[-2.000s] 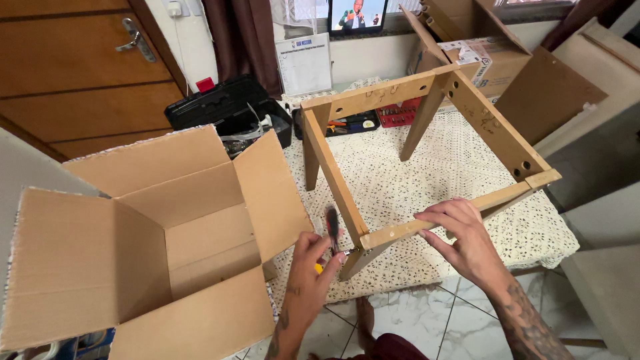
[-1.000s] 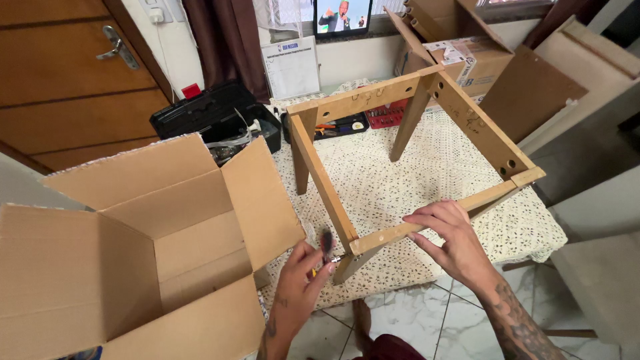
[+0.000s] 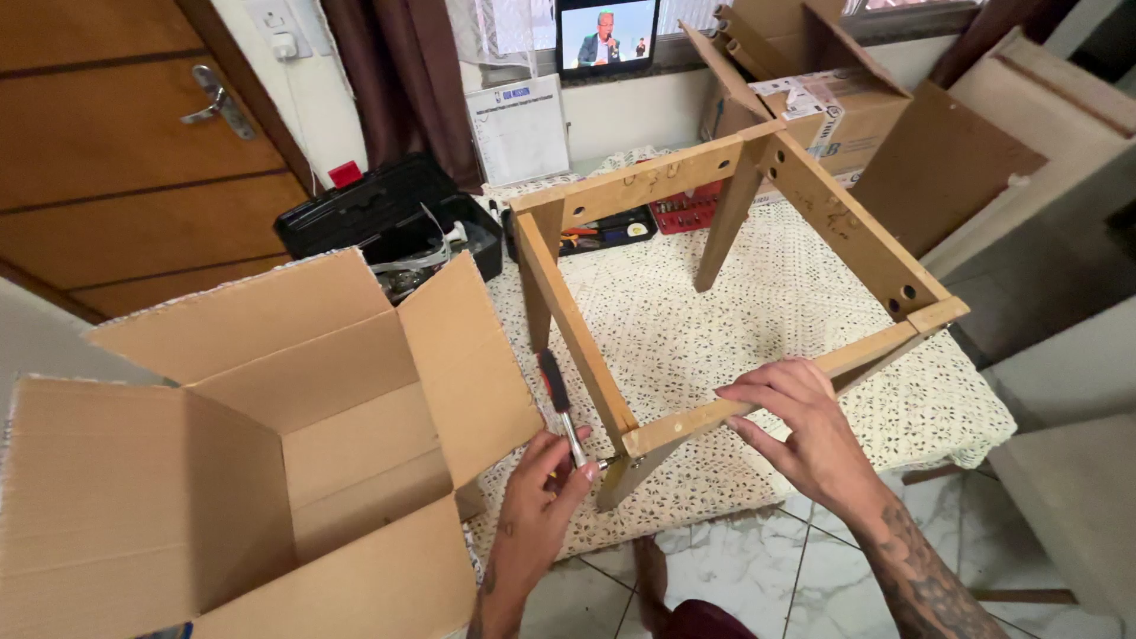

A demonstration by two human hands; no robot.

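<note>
A four-legged wooden frame (image 3: 679, 424) stands on a table with a crocheted cloth (image 3: 737, 328). My left hand (image 3: 548, 484) grips the metal head end of a ratchet wrench (image 3: 559, 390), whose black and red handle points up and away. A short metal bit or socket reaches from the wrench to the frame's near left corner, by the top of the leg; its exact seat is too small to tell. My right hand (image 3: 799, 422) holds the near rail of the frame, thumb on the near side and fingers over the top.
An open cardboard box (image 3: 355, 470) takes up the left side. Behind it lies an open black toolbox (image 3: 355, 209). A tool tray (image 3: 612, 232) and a red socket case (image 3: 688, 209) lie behind the frame. Another cardboard box (image 3: 865, 115) and brown panels (image 3: 950, 169) stand at back right.
The wrench handle shows more plainly, pointing up and away from my left hand. My right hand stays on the near rail. The view has shifted slightly.
</note>
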